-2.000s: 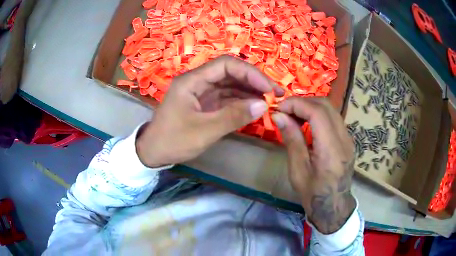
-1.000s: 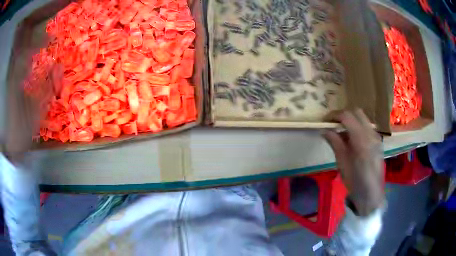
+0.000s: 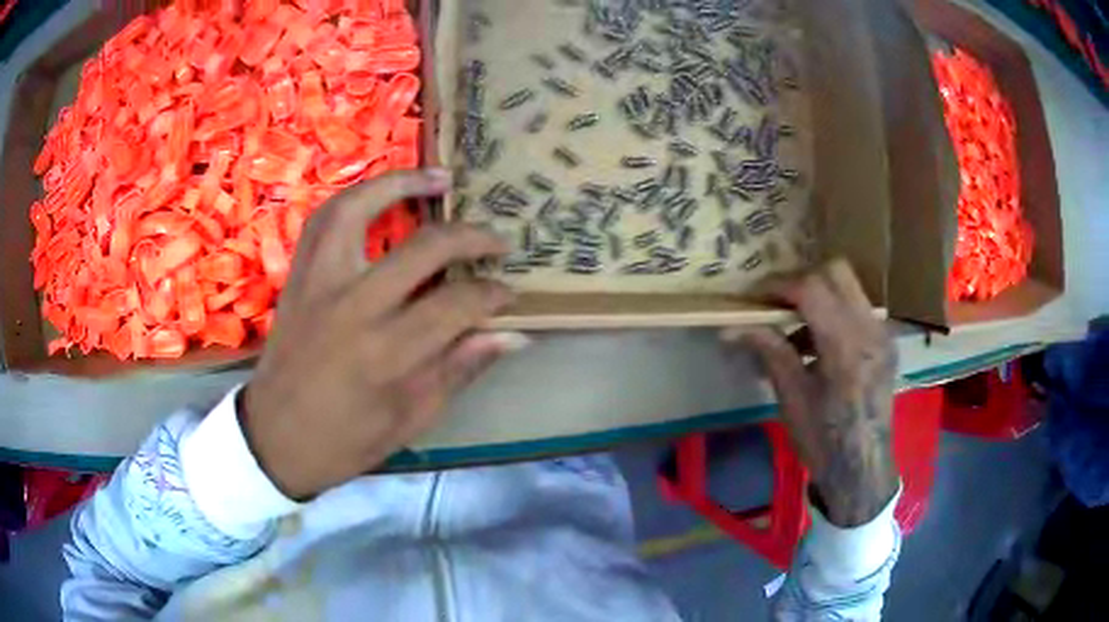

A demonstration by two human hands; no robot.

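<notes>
The spring carton [image 3: 645,311], an open brown tray, stands in front of me with many small dark metal springs [image 3: 657,219] scattered on its tan bottom. My left hand [image 3: 377,328] grips its near left corner, fingers over the wall and thumb at the outside. My right hand [image 3: 839,377] grips the near wall toward its right end, fingers over the edge and thumb in front. The large parts carton [image 3: 24,286], heaped with orange clip pieces [image 3: 231,182], stands at the left, partly behind my left hand.
A smaller carton [image 3: 1040,243] of orange pieces [image 3: 983,182] stands beyond the spring carton at the right. The pale worktable [image 3: 608,377] has a green front edge. A red stool [image 3: 754,510] stands on the floor below it. Dark blue cloth shows at the far right.
The view has swung right. My hands have parted from the small orange piece, and both are now on the spring carton, the right one first. The springs lie in a different spread.
</notes>
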